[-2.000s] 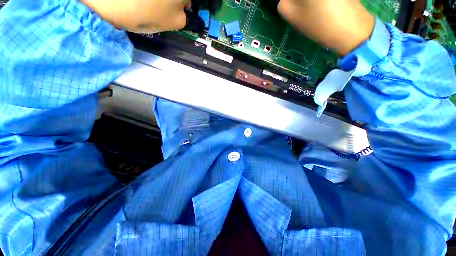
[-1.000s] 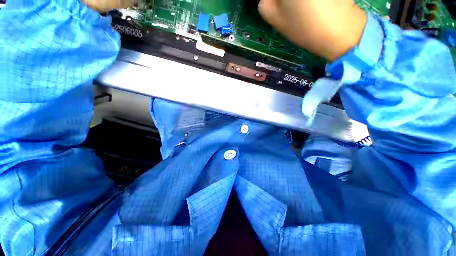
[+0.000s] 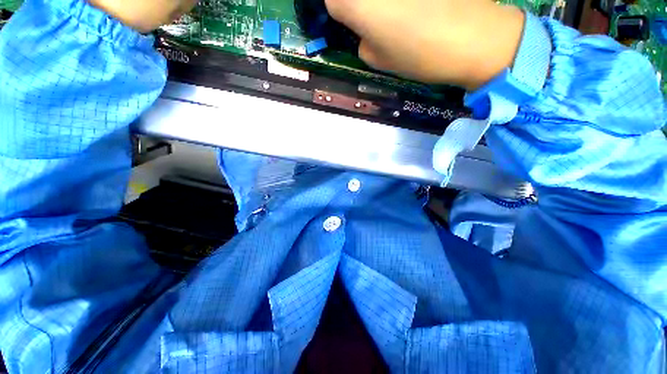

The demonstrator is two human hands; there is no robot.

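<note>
A green circuit board (image 3: 234, 25) lies in a black carrier (image 3: 227, 71) at the top of the head view. Two blue capacitors show near its front edge, one upright (image 3: 271, 33) and one (image 3: 315, 47) beside my right fingers. My right hand (image 3: 431, 36) is over the board, with black covers on its fingers; the fingertips are dark and partly cut off, so I cannot tell whether they hold anything. My left hand (image 3: 146, 9) is at the top left, cut off by the picture's edge, its fingers out of view.
A silver conveyor rail (image 3: 292, 135) runs along the carrier's near side. A reddish-brown bar (image 3: 340, 101) and a white piece (image 3: 288, 70) sit at the carrier's edge. A light blue strap (image 3: 459, 146) hangs from my right wrist. Another board (image 3: 654, 44) shows at the top right.
My right hand has moved left and its black-covered fingers now show beside the blue capacitors, partly hiding that spot. My left hand has moved left from over the board. The view has shifted slightly.
</note>
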